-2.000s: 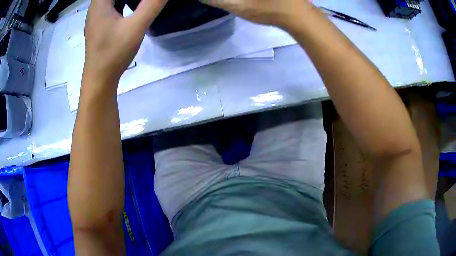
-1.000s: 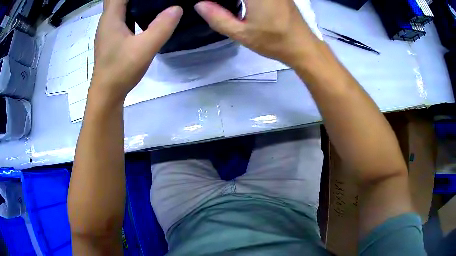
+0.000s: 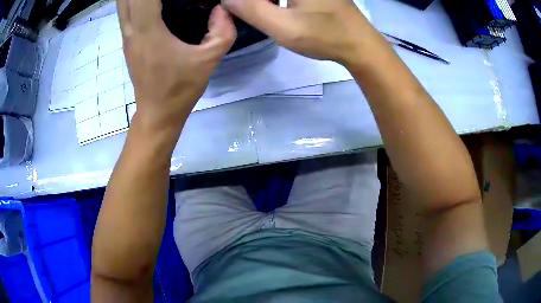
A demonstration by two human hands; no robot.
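Observation:
A black outer housing [image 3: 184, 21] stands at the top edge of the picture, partly cut off, with a pale protective bag [image 3: 246, 62] around its near side. My left hand [image 3: 169, 53] is on the housing's left side, its thumb over the black top. My right hand [image 3: 302, 25] is on its right side, its thumb close to the left thumb. Both hands are bare, and the fingertips on the far side are hidden or cut off. White paper sheets [image 3: 98, 77] with black grid lines lie under and left of the housing.
Dark tweezers [image 3: 418, 48] lie to the right. Black-edged blocks [image 3: 474, 23] stand at the upper right. Bagged housings [image 3: 21, 89] line the left edge. Blue bins [image 3: 56, 237] are below the bench at left, and a brown carton [image 3: 403, 237] is below at right.
My left hand has moved right and inward over the housing, uncovering more of the gridded paper. My right thumb has shifted slightly up and left, closer to the left thumb.

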